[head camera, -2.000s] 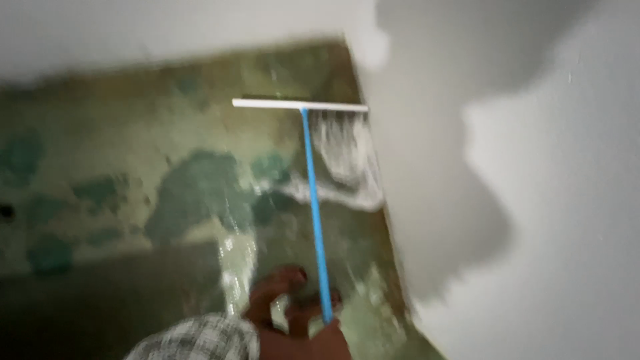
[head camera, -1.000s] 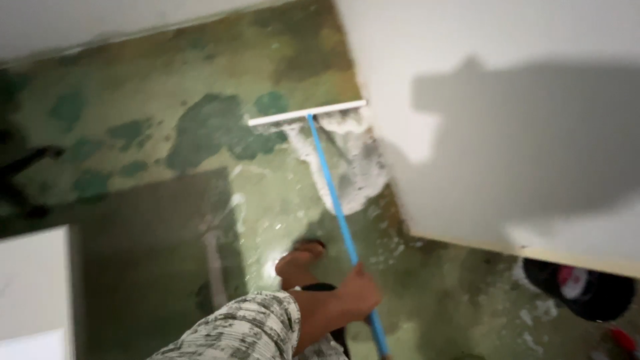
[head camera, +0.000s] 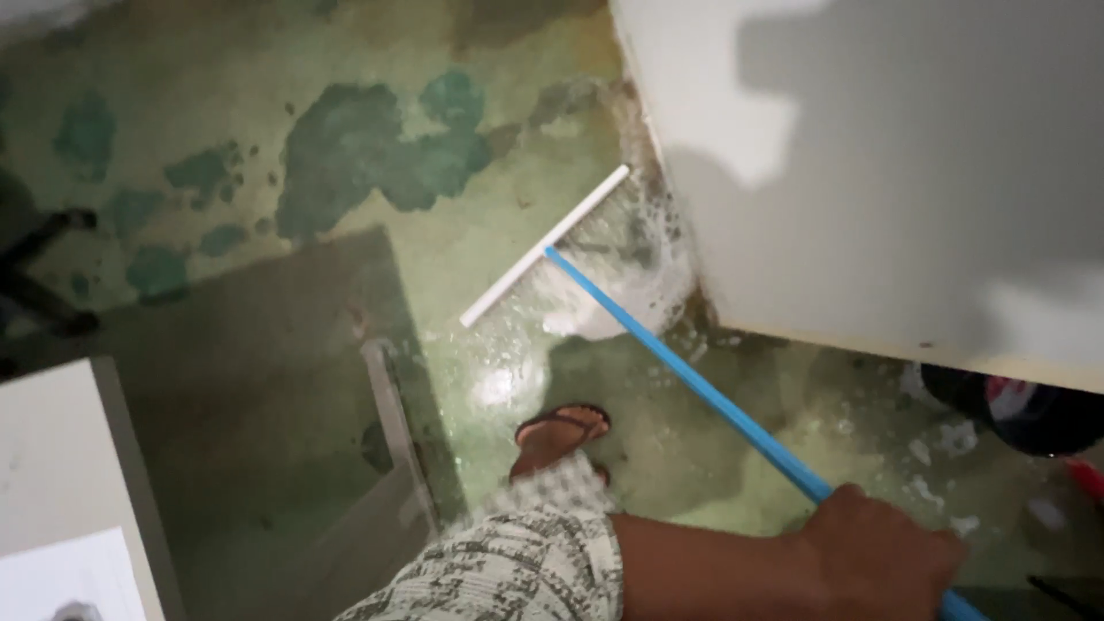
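My left hand (head camera: 880, 552) is closed around the blue pole (head camera: 690, 375) of a floor squeegee, its forearm reaching across from the bottom centre out of a patterned sleeve. The squeegee's long white head (head camera: 545, 248) lies slantwise on the wet green floor (head camera: 448, 267), left of a pale wall corner. Foamy water (head camera: 634, 293) spreads between the head and the wall. The pole's far end runs out of the frame at the lower right. My right hand is out of view.
A foot in a flip-flop (head camera: 565, 423) stands below the squeegee head. The pale wall (head camera: 897, 216) fills the upper right. A white furniture edge (head camera: 65, 448) is at lower left. A dark round object (head camera: 1048, 414) lies under the wall's lower edge. Dark legs (head camera: 52, 272) show at far left.
The squeegee head has turned from nearly level to a steep slant, its left end now nearer me. The hand on the pole has moved toward the lower right. The foam patch has shifted.
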